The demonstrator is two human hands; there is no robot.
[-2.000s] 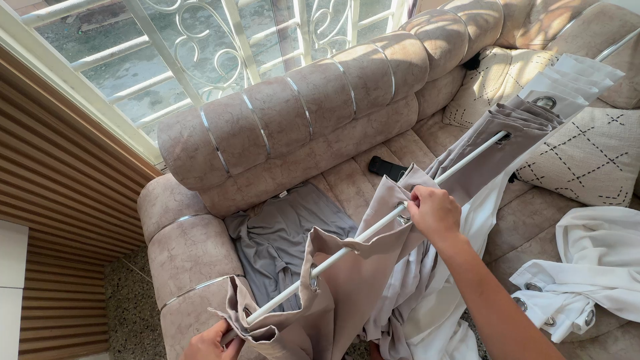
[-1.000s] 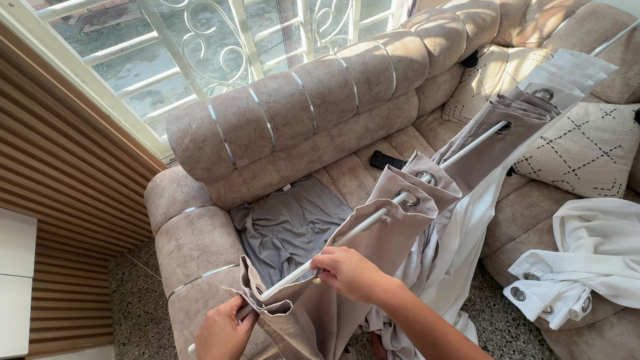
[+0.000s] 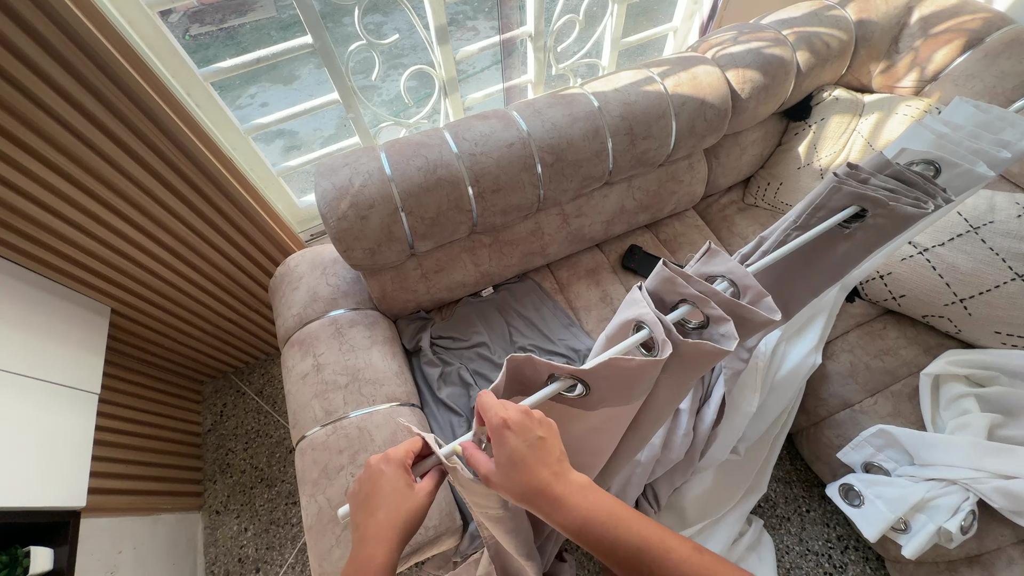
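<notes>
A white curtain rod (image 3: 624, 346) runs diagonally from the lower left to the upper right, through the metal grommets of a taupe curtain (image 3: 592, 424). Near the rod's lower end, my left hand (image 3: 392, 492) grips the rod at the curtain's edge. Just right of it, my right hand (image 3: 520, 448) pinches the curtain and rod, its fingertips partly hidden by cloth. Several grommets sit bunched farther up the rod. Sheer white cloth (image 3: 960, 136) hangs on the rod's upper part, beyond more taupe folds. The rod's lower tip sticks out past my left hand.
A beige sofa (image 3: 512, 176) stands under a window with a white grille (image 3: 448, 64). On it lie a grey garment (image 3: 496, 336), a black object (image 3: 640, 260), patterned cushions (image 3: 952, 264) and a white grommet curtain (image 3: 920, 472). A white cabinet (image 3: 48, 400) is at the left.
More of the taupe curtain's grommets now show spaced along the rod. My right hand has moved down the rod toward my left hand. The view has shifted left.
</notes>
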